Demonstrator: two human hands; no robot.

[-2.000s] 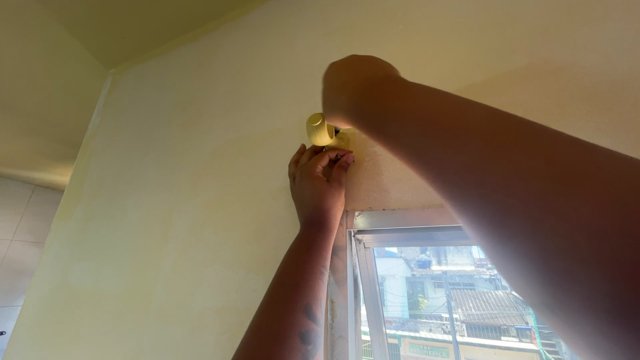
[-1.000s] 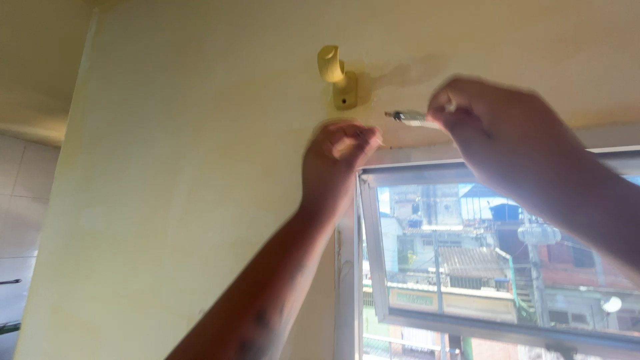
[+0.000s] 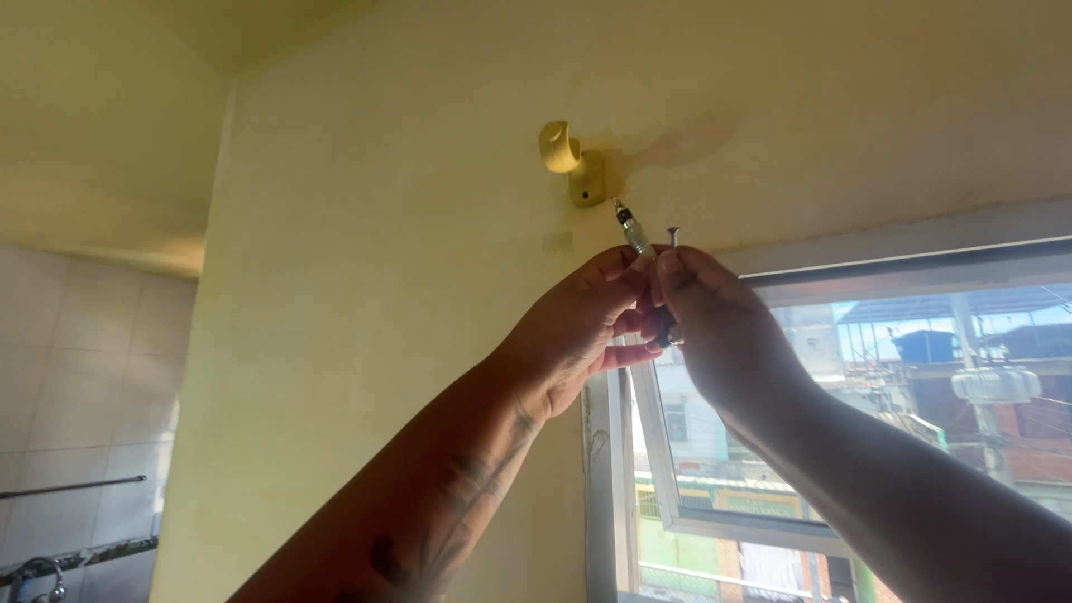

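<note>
A yellow curtain rod bracket (image 3: 586, 177) is fixed to the wall, with a dark screw hole low in its base plate. Just below and right of it, my left hand (image 3: 586, 310) grips a screwdriver (image 3: 636, 235) whose tip points up toward the base plate without touching it. Beside it my right hand (image 3: 712, 310) pinches a countersunk screw (image 3: 673, 237) between thumb and finger, head upward. The fingers of both hands meet around the lower part of the tool, which they partly hide.
A metal-framed window (image 3: 754, 523) lies right of and below the hands, its sash tilted. Yellow wall (image 3: 377, 251) surrounds the bracket. At lower left are wall tiles (image 3: 75, 402), a metal bar (image 3: 75, 486) and a faucet (image 3: 50, 571).
Both hands were up at the bracket, then came away from it. The screwdriver was in my right hand one second ago; now my left hand grips it and a screw shows in my right.
</note>
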